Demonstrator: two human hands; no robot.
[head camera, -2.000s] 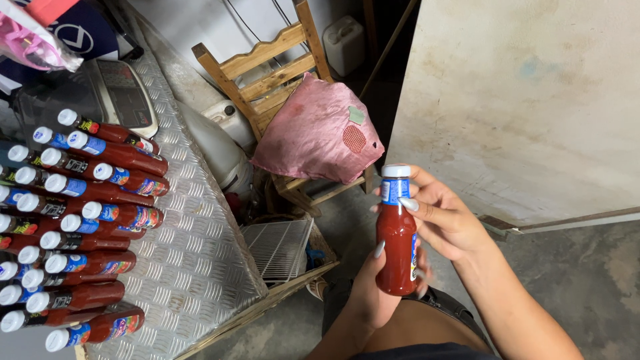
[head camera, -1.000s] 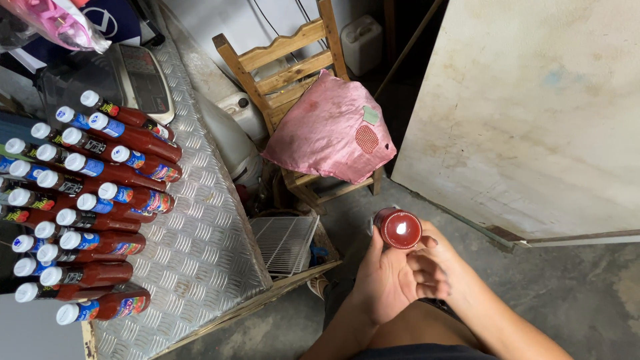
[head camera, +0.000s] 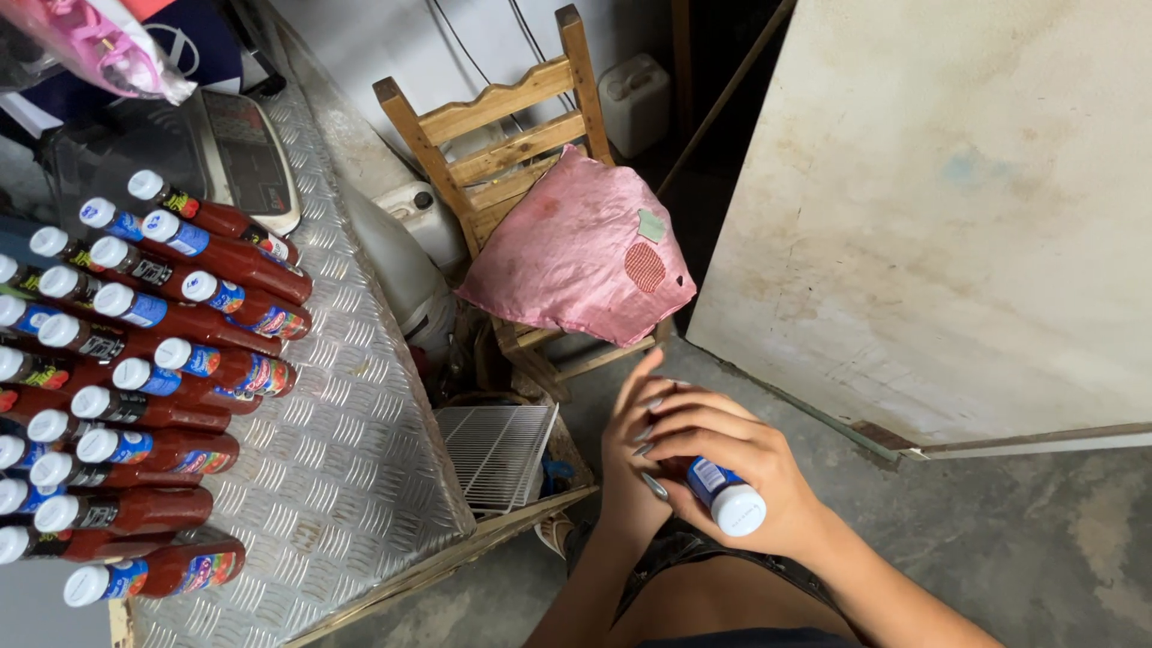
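Note:
A glass bottle of red sauce (head camera: 717, 490) with a blue neck label and white cap is in my right hand (head camera: 729, 441), its cap tilted down toward me. Fingers hide most of its body. My left hand (head camera: 630, 450) is against the far side of the bottle, its index finger raised; whether it grips the glass is hidden. To the left, many similar sauce bottles (head camera: 180, 504) with white caps stand in close rows on a diamond-plate metal table (head camera: 342, 468).
A digital scale (head camera: 247, 157) and a pink plastic bag (head camera: 108, 45) lie at the table's back. A wooden chair (head camera: 513, 108) holds a pink cushion (head camera: 576, 252). White jugs, a wire rack (head camera: 495, 450) and a large pale panel (head camera: 927, 225) stand around the concrete floor.
The bottle in my hands was upright, then showed its base toward me; now its cap points toward me. My right hand has come over the bottle.

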